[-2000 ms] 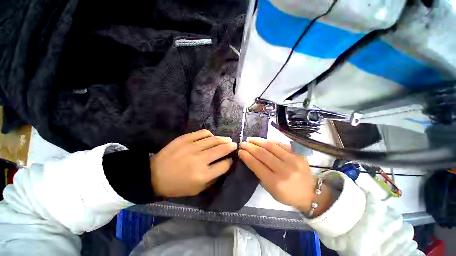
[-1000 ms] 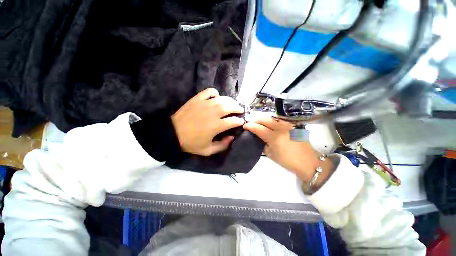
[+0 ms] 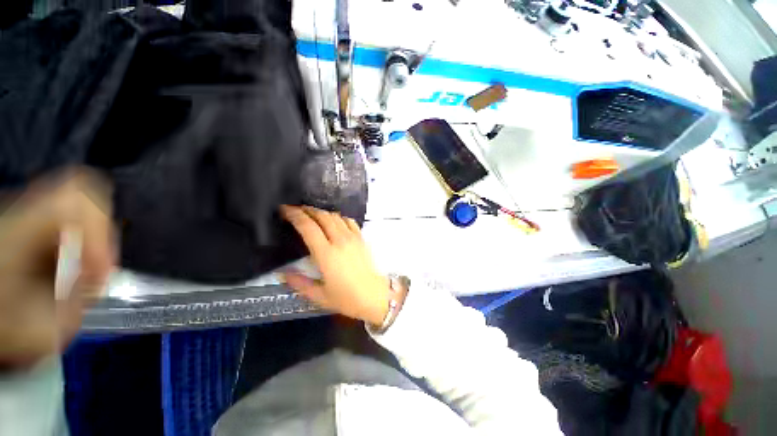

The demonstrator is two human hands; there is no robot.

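Note:
The large dark garment (image 3: 204, 162) is heaped on the machine table at the left. Its near right part lies flat under the presser foot and needle area (image 3: 345, 140). My right hand (image 3: 341, 264) rests on the cloth just below the presser foot, fingers on the fabric's edge and thumb apart toward the table edge. My left hand (image 3: 60, 264) is large and blurred at the left edge, partly cut off, in front of the garment. Whether it holds anything is unclear.
The sewing machine head (image 3: 528, 111) spans the back. Right of the needle lie a phone (image 3: 447, 153), a blue round item (image 3: 461, 211), and snips (image 3: 511, 217). Further right are an orange piece (image 3: 595, 169) and a dark bundle (image 3: 635, 217). A blue crate (image 3: 200, 375) stands below the table.
The view has swung right. My left hand has left the seam beside my right hand and moved toward the camera at the left. My right hand stays at the cloth, fingers more spread.

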